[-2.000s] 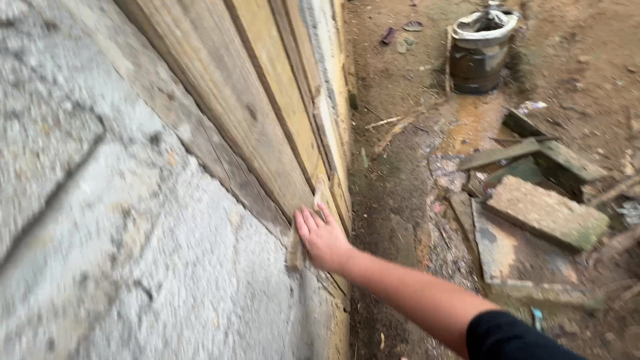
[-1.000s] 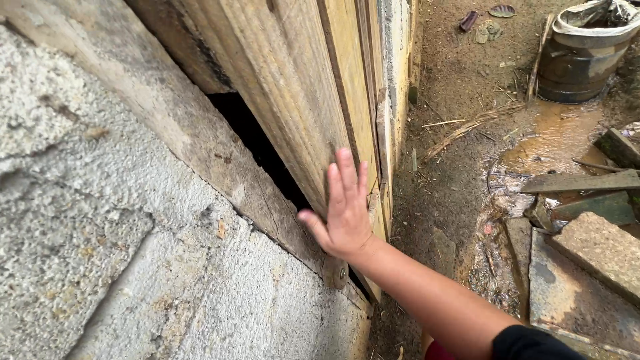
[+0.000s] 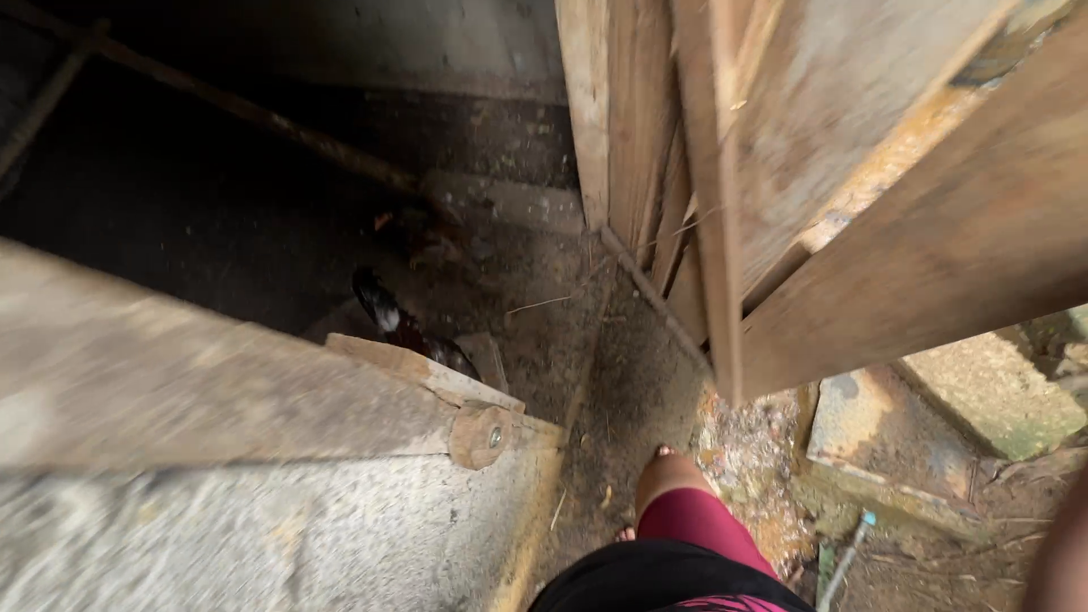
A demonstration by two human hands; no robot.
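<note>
The plank door stands ajar at the upper right, its near edge pointing down toward the ground. Neither of my hands shows; only a blurred piece of skin, perhaps my arm, is at the lower right edge. A round wooden turn-button with a screw sits at the end of a wooden beam on top of the rough block wall. Behind the beam, inside the dark enclosure, is a dark bird with a white patch, apparently a chicken. A reddish-brown shape beyond it is too dim to tell.
A wooden post stands at the far side of the doorway, with a thin bar across the threshold. My leg is on the dirt below. To the right lie wet ground, a stained slab and a concrete block.
The door, closed or nearly closed against the wall earlier, has swung outward to the right. My right hand, on its planks before, has left the view. The dark interior is now exposed.
</note>
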